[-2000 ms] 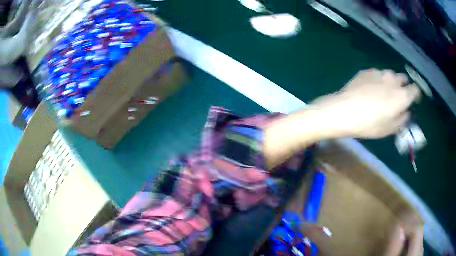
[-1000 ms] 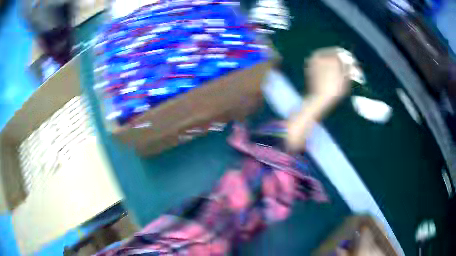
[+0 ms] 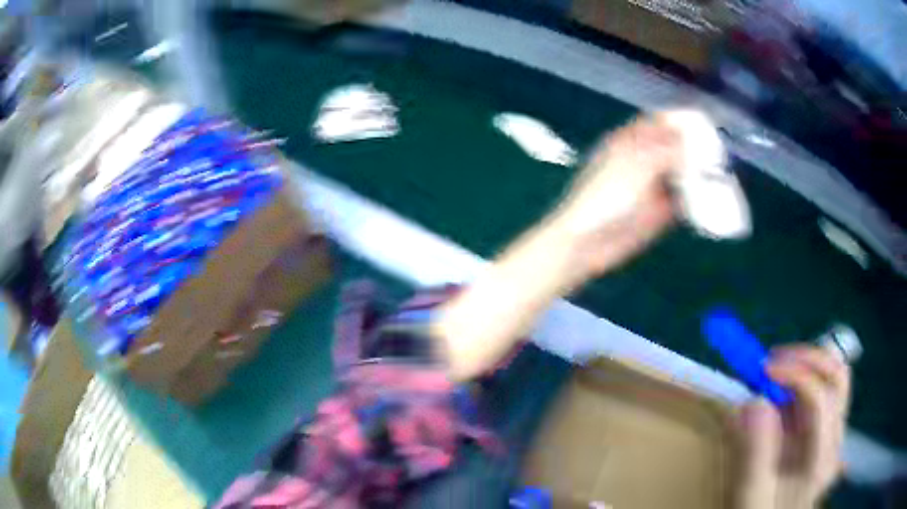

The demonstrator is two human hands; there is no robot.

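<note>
My left hand (image 3: 632, 184) is over the green belt, fingers closed on a white housing shell (image 3: 711, 189). The shell is blurred and points down and to the right. My right hand (image 3: 801, 418) is at the lower right, above the belt's metal rail, and holds a blue battery cell (image 3: 741, 348) by its lower end. The cell and the shell are apart. A small white piece (image 3: 842, 343) shows just behind my right fingers; blur hides what it is.
A low brown carton (image 3: 636, 437) stands in front, with a blue cell (image 3: 530, 497) at its lower left. A battery carton (image 3: 229, 288) full of blue cells and a housing carton (image 3: 90, 447) stand left. White parts (image 3: 537, 137) lie on the green belt (image 3: 448, 179).
The view has swung, so the cartons sit further left and lower. My left hand now shows a shell extended over the belt. My right hand has come up into view with a blue cell.
</note>
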